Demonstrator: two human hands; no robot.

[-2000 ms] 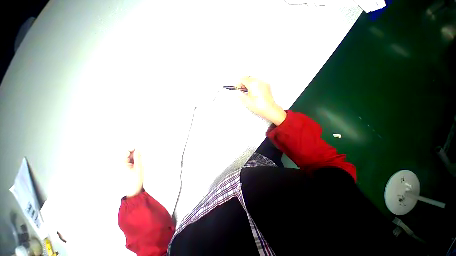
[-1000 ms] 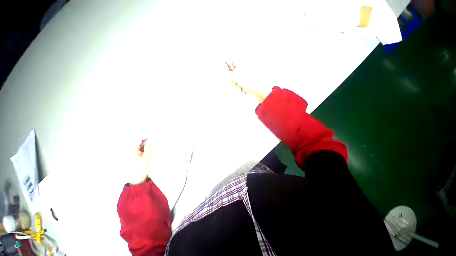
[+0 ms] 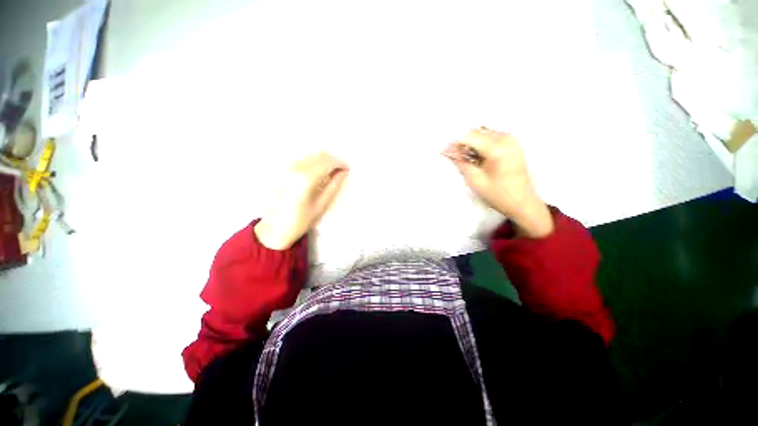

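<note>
The white garment lies spread in front of me, so overexposed that its folds and most edges are lost. My left hand is over its left part, with thumb and fingertips pinched together; glare hides whether cloth is between them. My right hand is level with it on the right, fingers curled around small dark thread snips. The two hands are apart, fingertips facing each other.
At the left are a printed sheet, a yellow tape measure, a dark red tray and a small dark mark on the white. A crumpled cream garment pile with a tan piece is at right.
The view has turned and shifted, bringing the tray and pile further in. My hands have come closer together and are now level. The dark line on the cloth no longer shows.
</note>
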